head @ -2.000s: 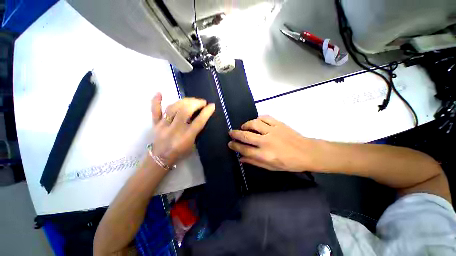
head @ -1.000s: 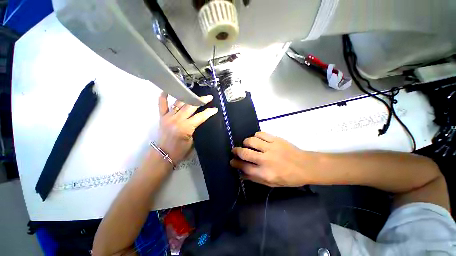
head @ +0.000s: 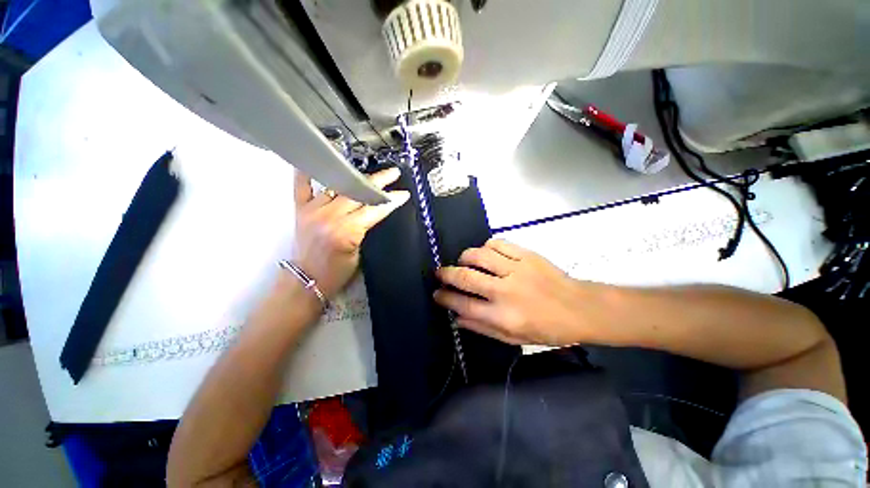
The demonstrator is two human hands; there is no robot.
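A black fabric panel (head: 396, 305) runs from the needle area down over the table edge onto my lap. A silvery speckled zipper (head: 426, 214) lies along its middle and passes under the presser foot (head: 408, 152). My left hand (head: 336, 224) rests with spread fingers on the panel's left side, just below the foot; the machine's off-white guard partly covers its fingers. My right hand (head: 506, 291) has curled fingers closed on the fabric beside the zipper, lower down; its thumb is hidden.
A black fabric strip (head: 122, 262) lies at left on the white table (head: 229, 286). Red-handled snips (head: 611, 129) lie on the grey bed, right of the needle. The cream ribbed dial (head: 423, 48) hangs above. Black cords (head: 701, 167) and a black heap (head: 844, 219) are at right.
The view has shifted, showing more of the machine head. My left hand is closer to the foot, with its fingertips partly behind the guard. My right hand stays beside the zipper.
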